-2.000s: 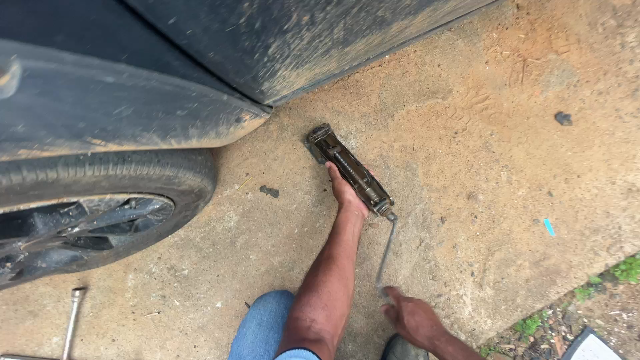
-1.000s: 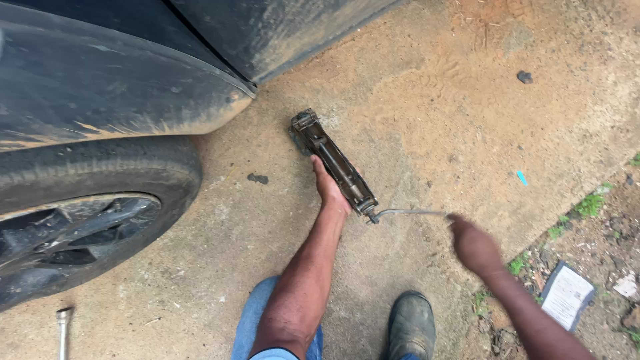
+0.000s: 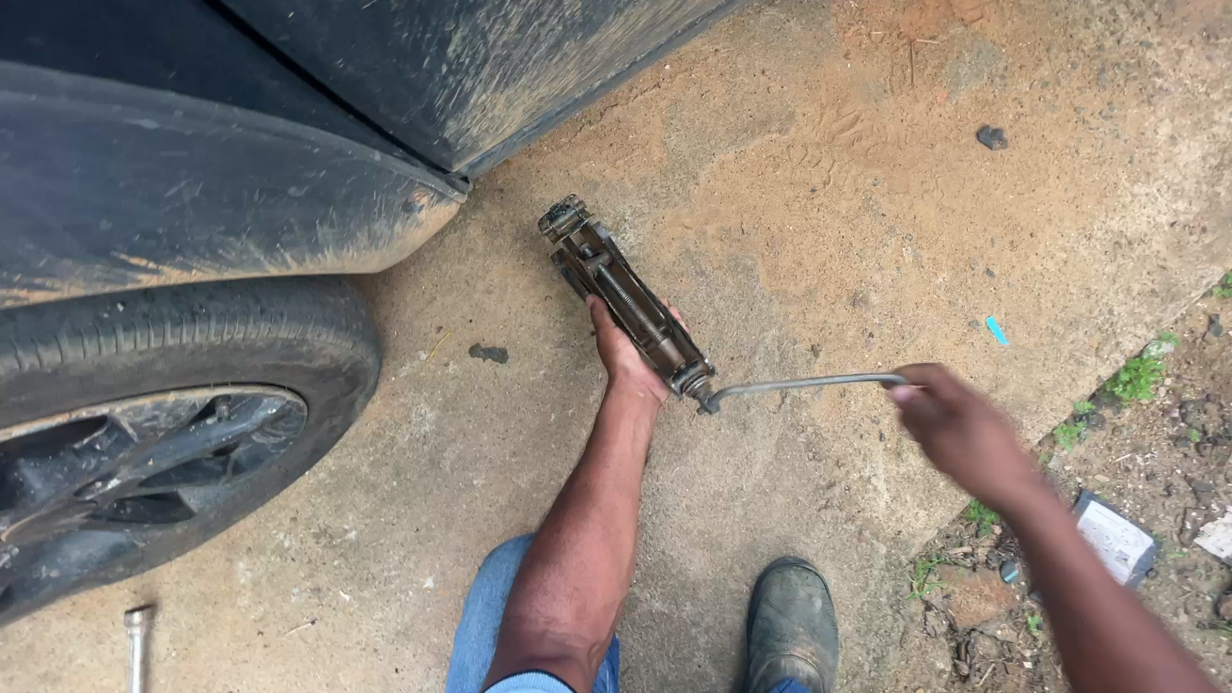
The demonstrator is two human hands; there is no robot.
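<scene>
A greasy scissor jack (image 3: 630, 298), folded flat with its threaded screw showing, lies across my left hand (image 3: 630, 361), the thumb along its near side and fingertips at the far edge. A bent metal crank handle (image 3: 808, 383) is joined to the jack's lower end. My right hand (image 3: 953, 423), slightly blurred, grips the handle's outer end, to the right of the jack.
A dirty dark car body (image 3: 241, 183) and its wheel's tyre (image 3: 327, 356) fill the left. A metal wrench (image 3: 137, 645) lies at the lower left on the concrete. A boot (image 3: 792, 626) stands below the jack; soil and weeds (image 3: 1136, 378) edge the slab at right.
My right hand and the crank's outer end have swung from below the jack out to its right. My left hand still holds the jack.
</scene>
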